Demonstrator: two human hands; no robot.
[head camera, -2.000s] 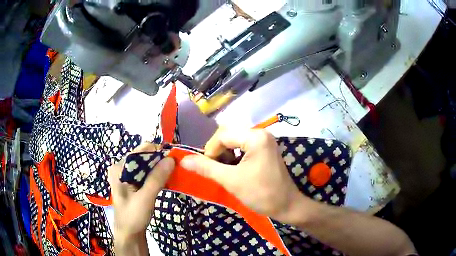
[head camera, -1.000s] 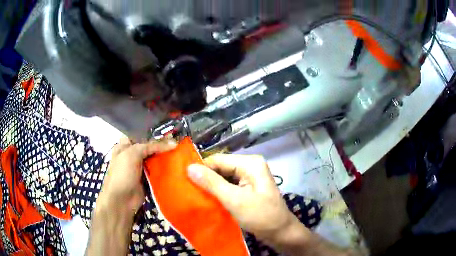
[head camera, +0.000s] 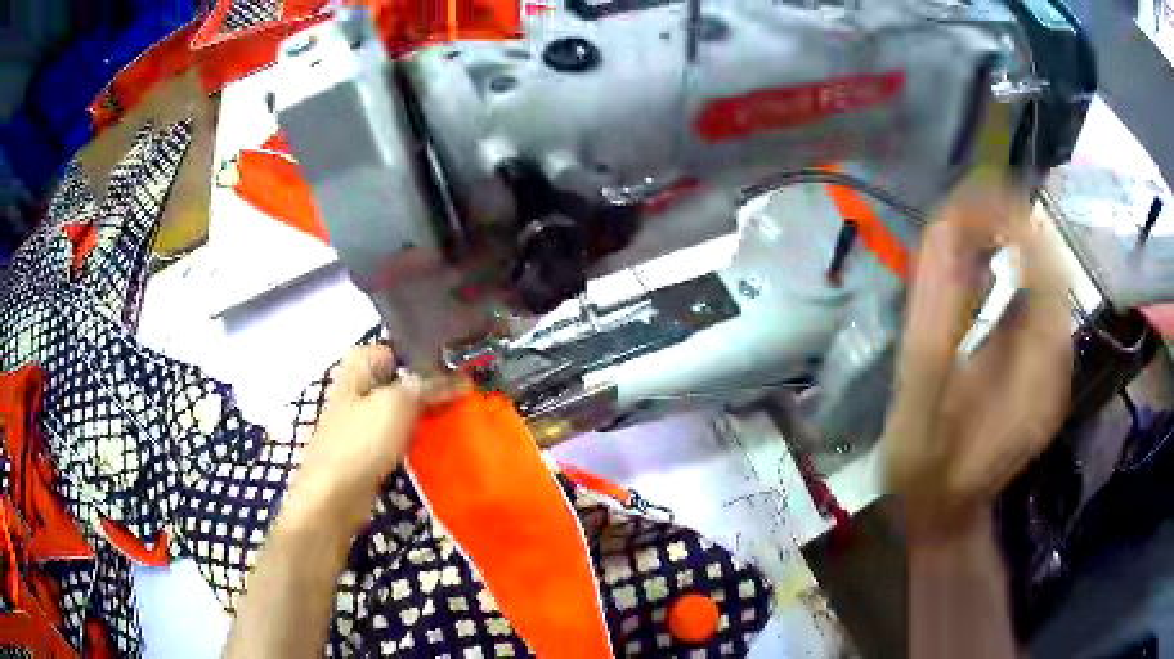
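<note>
My left hand (head camera: 361, 431) pinches the top end of the orange strip (head camera: 509, 521) and the patterned fabric panel (head camera: 431, 599) beside the presser foot (head camera: 476, 364). The strip hangs down over the panel, which bears a round orange patch (head camera: 694, 618). My right hand (head camera: 985, 348) is blurred and raised at the right end of the sewing machine head (head camera: 618, 116), near the handwheel area. Whether it touches or holds anything there cannot be told.
The cylinder arm (head camera: 682, 328) runs under the head. An orange strap with snap hook (head camera: 618, 492) lies beside the strip. A pile of patterned and orange pieces (head camera: 122, 425) covers the left. The white table (head camera: 277, 309) shows behind it.
The strip and panel have moved from in front of the machine up to the presser foot. My right hand has let go of the strip and moved up to the right.
</note>
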